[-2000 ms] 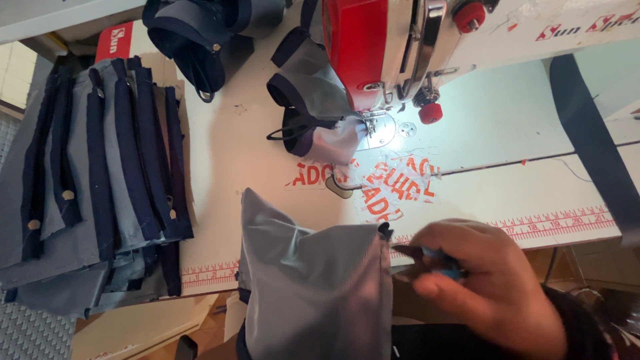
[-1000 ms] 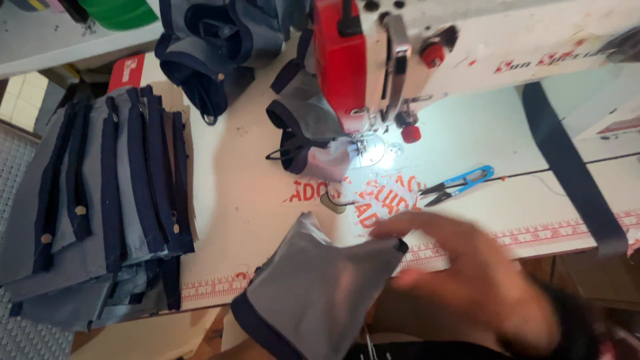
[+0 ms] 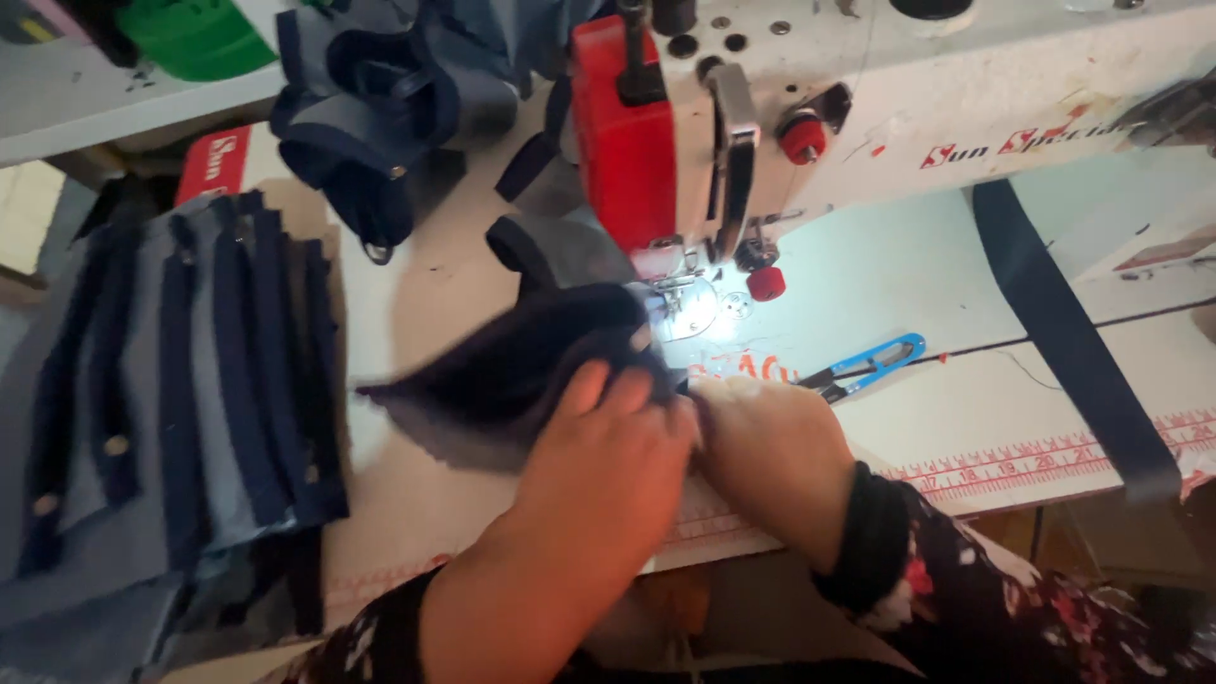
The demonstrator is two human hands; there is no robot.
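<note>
My left hand (image 3: 608, 461) grips the edge of a dark navy and grey fabric piece (image 3: 494, 370), which is blurred and lies just before the needle area of a sewing machine (image 3: 679, 294). Against it, my right hand (image 3: 774, 442) pinches the same piece at its right corner; its fingertips are partly hidden. Blue-handled thread snips (image 3: 879, 363) lie on the machine bed, right of my right hand. Another grey and navy fabric piece (image 3: 560, 247) sits behind the held one, reaching toward the presser foot.
A stack of grey and navy fabric pieces with snaps (image 3: 199, 380) lies at the left. More sewn pieces (image 3: 380, 123) are heaped behind. A navy strip (image 3: 1064, 332) crosses the bed at the right, over a printed red ruler (image 3: 1007, 465). A green container (image 3: 195, 38) stands at the upper left.
The snips, in my right hand two seconds ago, lie on the bed. The fabric piece has moved up toward the needle area and now shows its dark side. Both hands are now on it.
</note>
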